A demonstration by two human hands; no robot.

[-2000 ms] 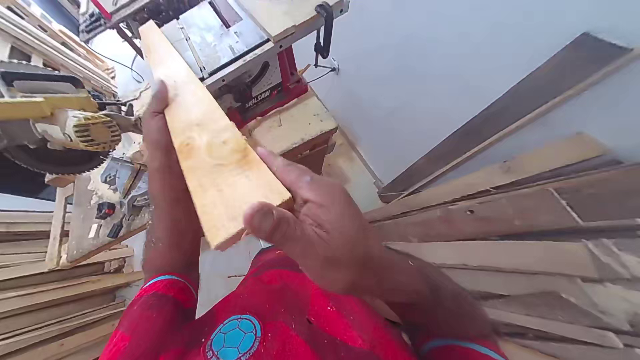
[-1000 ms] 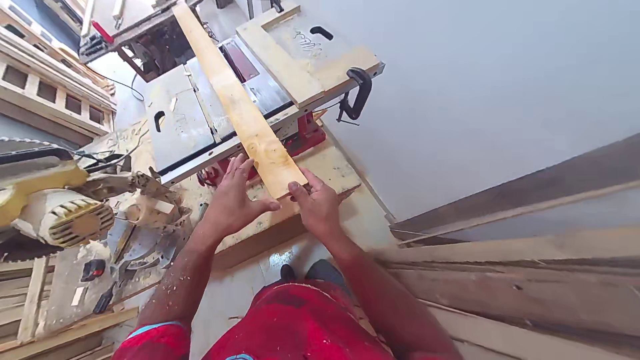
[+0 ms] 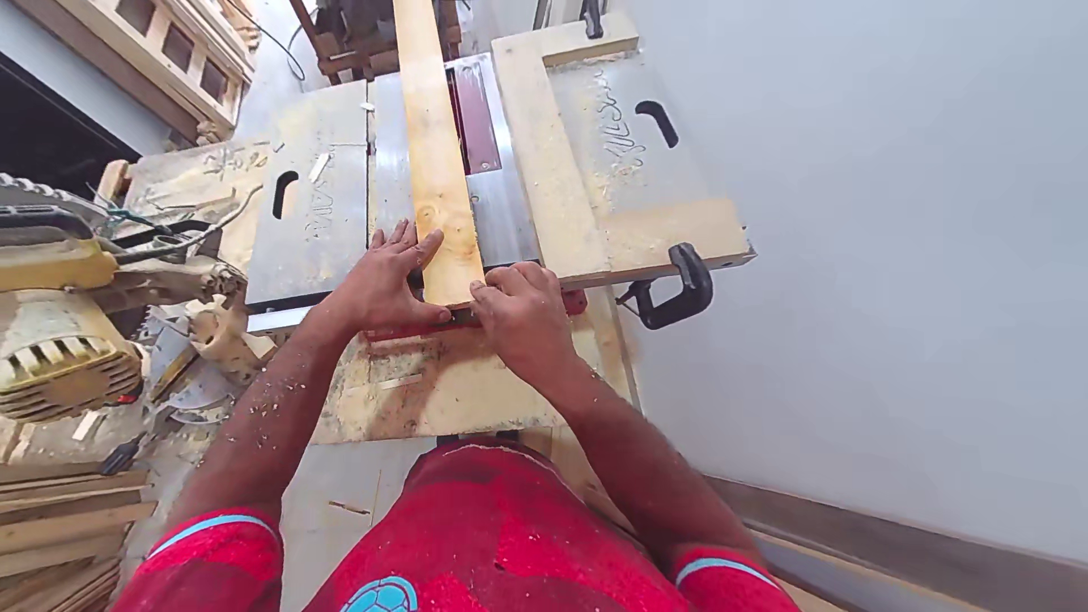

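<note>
A long pale wooden board lies lengthwise on the metal top of a table saw, left of the red throat plate. My left hand rests at the board's near left edge, fingers spread on its face and thumb by the near end. At the near right corner, my right hand grips the board with curled fingers. An L-shaped wooden fence sits to the right of the board, with a gap between them. Whether the saw blade stands up beside the board cannot be told.
A black clamp holds the fence's near right corner; another clamp sits at its far end. At left are a yellow miter saw and stacked wooden strips. A white wall rises at right.
The board was held up in both hands at first; it now lies over the saw table. My left hand has gone from beside the board onto its near left edge. The view has shifted toward the saw.
</note>
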